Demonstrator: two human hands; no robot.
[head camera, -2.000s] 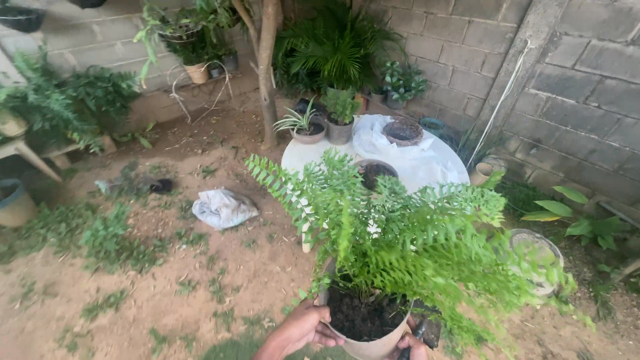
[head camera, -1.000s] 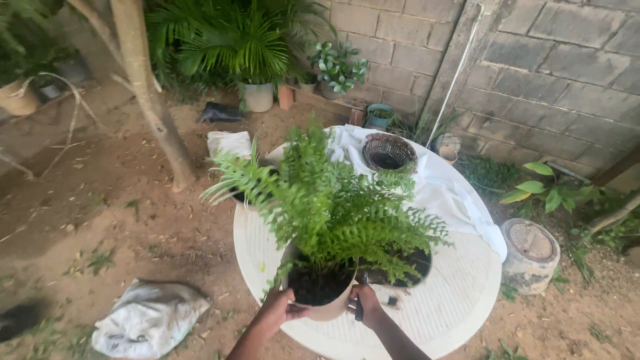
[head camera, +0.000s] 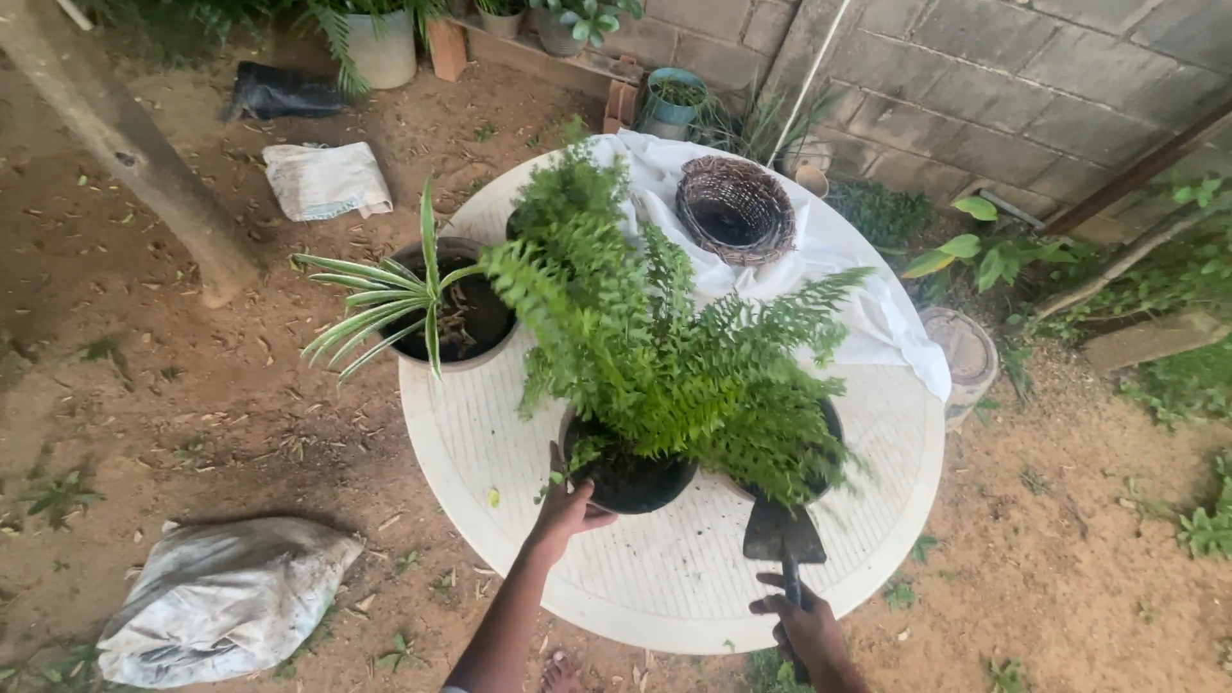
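Observation:
A potted fern (head camera: 664, 385) stands on the round white plastic table (head camera: 481, 433), and my left hand (head camera: 568, 510) rests against the left side of its pot (head camera: 630, 481). My right hand (head camera: 804, 616) grips a small trowel (head camera: 784, 539) by the handle, its dark blade pointing away from me, close to a second pot (head camera: 830, 423) partly hidden under the fronds. A spider plant (head camera: 409, 298) in a dark round pot sits at the table's left edge. Behind the fern are another leafy plant (head camera: 573, 207) and a woven wicker basket (head camera: 735, 212) on white cloth (head camera: 890, 322).
A filled whitish sack (head camera: 231, 597) lies on the soil at lower left. Farther off are a folded white sack (head camera: 327, 180), a black bag (head camera: 284, 91) and a tree trunk (head camera: 125, 144). A round block (head camera: 961, 356) stands right of the table, before the block wall (head camera: 1049, 87).
The fern pot, held up between both hands earlier, now stands on the table. My right hand has left the pot and moved to the right with the trowel. The view has come closer over the table.

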